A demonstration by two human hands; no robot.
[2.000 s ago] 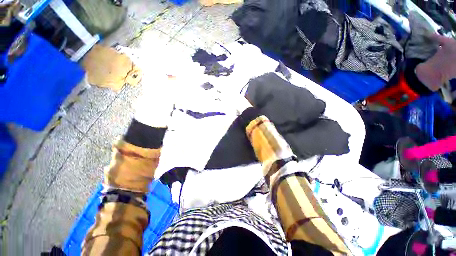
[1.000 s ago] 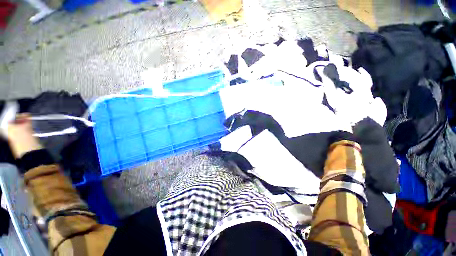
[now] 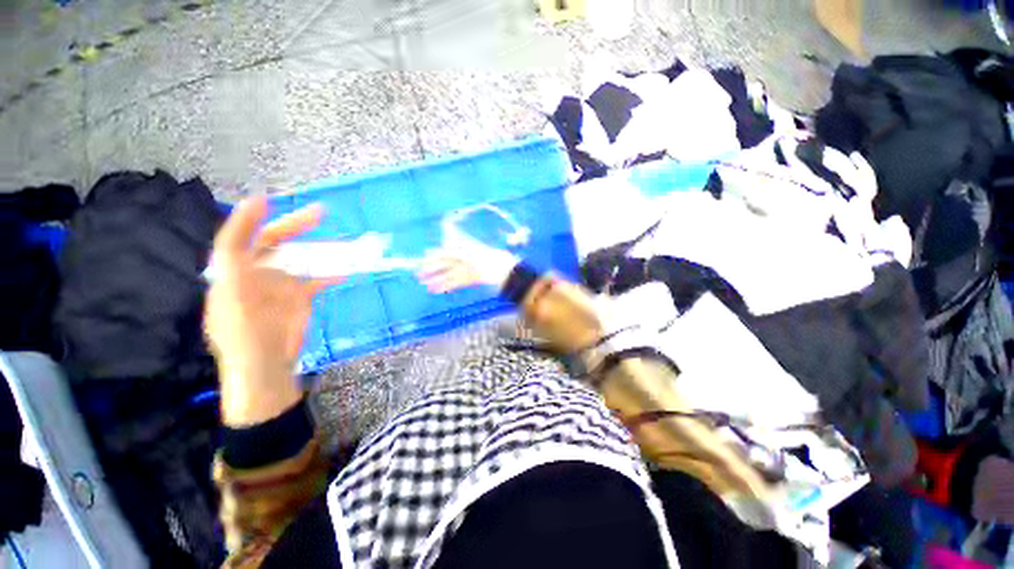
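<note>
My left hand (image 3: pixel 258 317) is raised over the left part of the blue plastic bin (image 3: pixel 389 306), with a narrow white strip (image 3: pixel 345 256) between thumb and fingers. My right hand (image 3: pixel 473 265) is over the bin's middle, at the strip's right end. It is blurred, so its grip cannot be told. A thin white loop (image 3: pixel 489 211) shows just above it. White cut pieces (image 3: pixel 767 256) lie in a heap right of the bin, mixed with black cut pieces (image 3: pixel 828 345). The white ones are overexposed.
Black puffy garments (image 3: pixel 139 278) are heaped left of the bin, with more dark fabric (image 3: pixel 917 139) at the upper right. A pale, rounded table part (image 3: pixel 67 456) is at the lower left. The checked apron (image 3: pixel 478 433) covers my lap. Speckled floor (image 3: pixel 334 100) lies beyond the bin.
My left hand has come in from the far left with white material. My right hand has left the black and white pieces and moved left over the bin.
</note>
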